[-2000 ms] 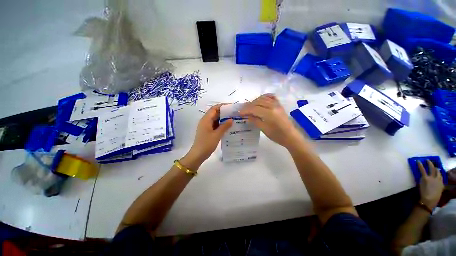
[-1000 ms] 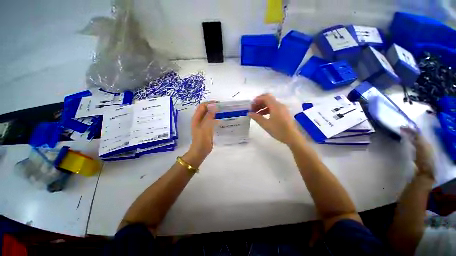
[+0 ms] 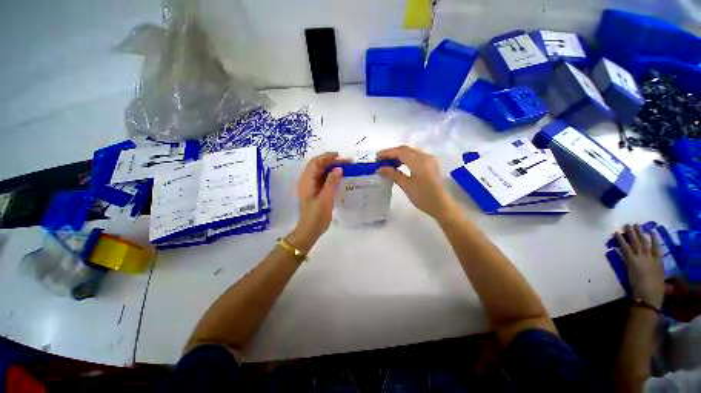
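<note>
A white retail box (image 3: 364,203) with small print stands or leans at the centre, its blue top flap (image 3: 361,168) across its upper end. My left hand (image 3: 317,196) pinches the left end of the flap between thumb and fingers. My right hand (image 3: 416,179) pinches the right end. Stacked boxes with text side up (image 3: 206,193) lie left of my hands. A stack of boxes with connector pictures up (image 3: 513,176) lies to the right.
A heap of small strips (image 3: 265,133) and a clear bag (image 3: 181,92) are back left. A dark rectangle (image 3: 322,60) leans on the wall. Blue trays (image 3: 394,71), box bundles (image 3: 586,160) and black cables (image 3: 659,111) are behind right. Another person's hand (image 3: 642,259) is at right.
Both hands now hold the two ends of the blue flap, where earlier my right fingers were over the white top. The other person's hand has moved back down onto blue-and-white pieces at the right.
</note>
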